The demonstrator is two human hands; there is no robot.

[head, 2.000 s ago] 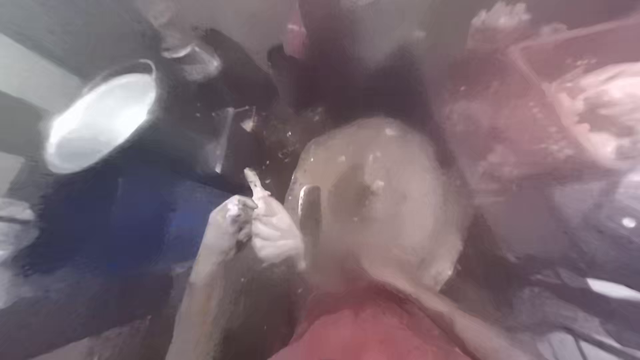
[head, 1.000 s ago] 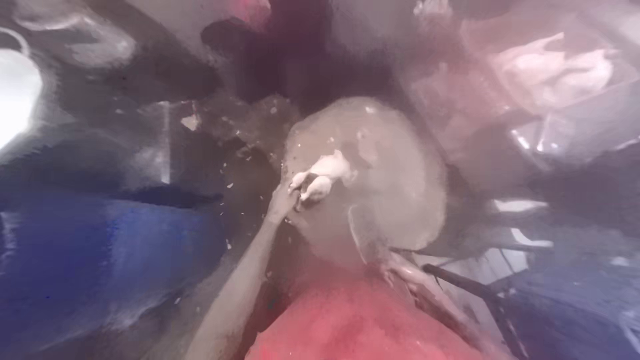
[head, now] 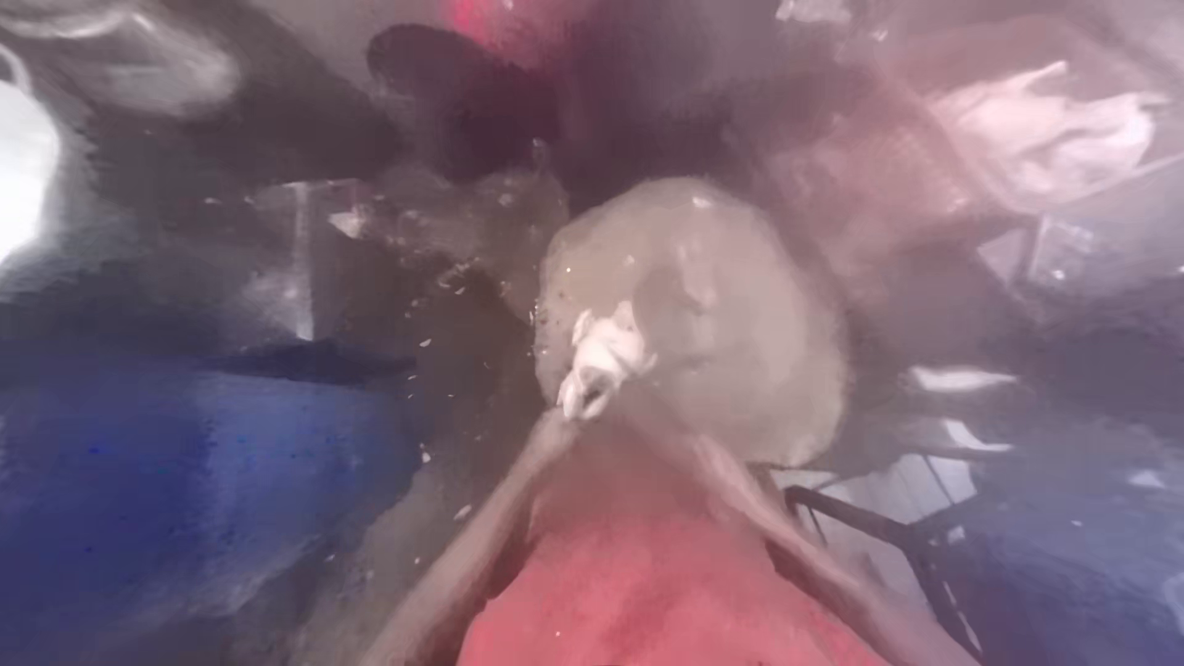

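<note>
A round, worn chopping block [head: 749,342] lies in front of me. Pale raw meat, seemingly poultry [head: 610,347], rests over its left part, close to the near edge. My left hand [head: 575,407] holds the near end of this piece; its fingers blend with the meat in the blur. From the right, my forearm reaches in toward the same spot, and my right hand [head: 647,412] is a smear just beside the meat. Its fingers and whatever they may hold cannot be made out. No blade shows clearly.
Whole pale poultry [head: 1054,134] lies in a reddish container at the upper right. A blue container [head: 203,499] stands at the lower left, a white vessel [head: 18,166] at the left edge. Small scraps [head: 425,458] dot the dark surface left of the block. A dark metal frame [head: 860,518] is at right.
Two seconds ago both hands were together left of the block. A second ago my right hand held a broad blade at the block's near edge; it has since moved left toward the meat.
</note>
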